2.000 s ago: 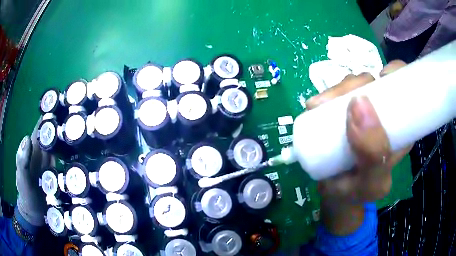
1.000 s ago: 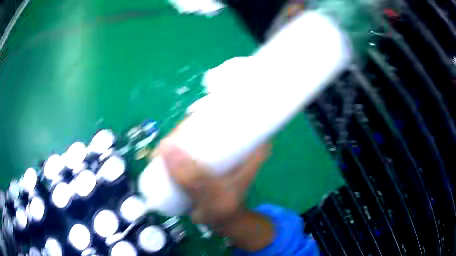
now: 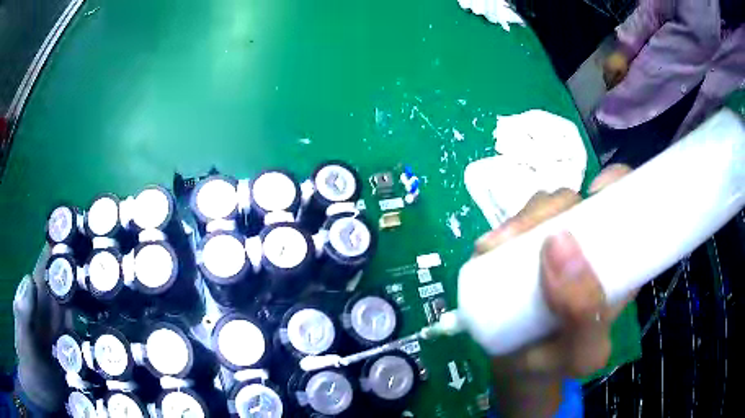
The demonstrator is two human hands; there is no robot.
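My right hand (image 3: 564, 277) is bare and grips a thick white glue bottle (image 3: 621, 237), tilted down to the left. Its thin pale nozzle (image 3: 388, 350) reaches between black capacitors with silvery-white tops (image 3: 372, 318); the tip is at a white adhesive strip (image 3: 321, 362) between two of them. White adhesive also bridges many other capacitors. The green circuit board (image 3: 425, 375) with a white arrow lies beneath them. My left hand (image 3: 33, 339), in a white glove, is at the board's left edge, partly cut off and partly hidden; whether it holds the board cannot be told.
A crumpled white rag (image 3: 539, 155) lies on the green bench (image 3: 245, 82) behind the bottle, with another white heap (image 3: 492, 11) at the top. White smears mark the bench. A person's pinkish sleeve (image 3: 662, 73) is at upper right. Black slotted racks (image 3: 694, 343) stand at right.
The view swung right and blurred one second ago, then came back. Compared with two seconds ago, the board sits lower in the picture. The bottle is still in my right hand.
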